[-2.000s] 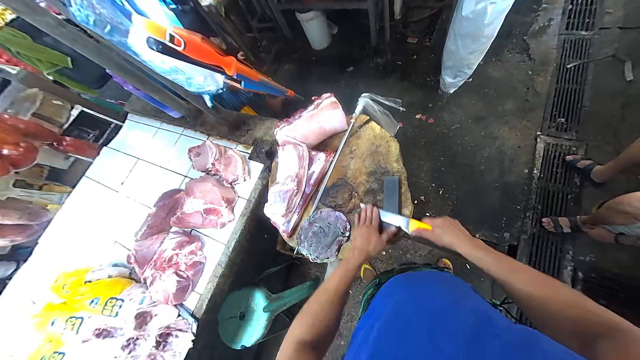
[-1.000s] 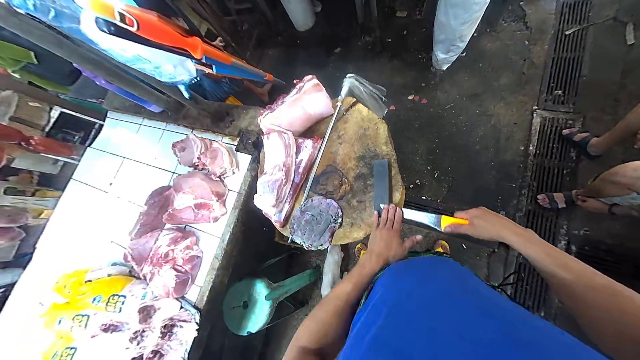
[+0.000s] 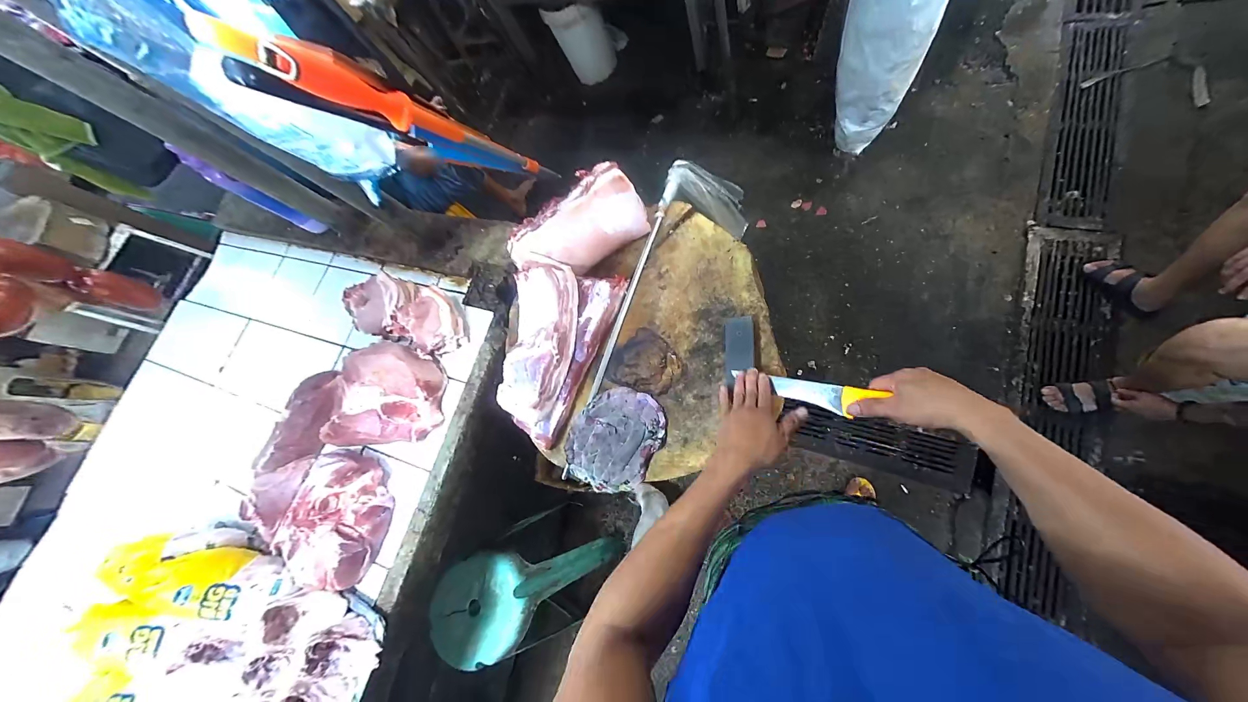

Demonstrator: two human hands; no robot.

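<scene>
My right hand (image 3: 921,398) grips the yellow handle of a knife (image 3: 814,392), its blade pointing left across the lower end of a dark grey sharpening stone (image 3: 740,347). The fingers of my left hand (image 3: 759,421) press on the blade's front part over the stone, hiding its tip. Beneath lies a worn round wooden chopping block (image 3: 702,283). On its left side are a slab of pork belly (image 3: 541,341), a skin-on pork piece (image 3: 585,219), a thin metal rod (image 3: 629,302) with a clear plastic sheet at its top, and a dark round lump (image 3: 616,439).
A white tiled counter (image 3: 234,361) at left holds pork cuts (image 3: 385,395) and yellow printed plastic bags (image 3: 146,585). A green plastic stool (image 3: 478,609) stands below. An orange-handled saw (image 3: 370,97) hangs upper left. People's sandaled feet (image 3: 1082,397) are by the floor drain grate (image 3: 1063,312) at right.
Across the frames, both hands stay with the knife at the stone. The blade's angle and position over the stone have shifted slightly. The view has moved a little.
</scene>
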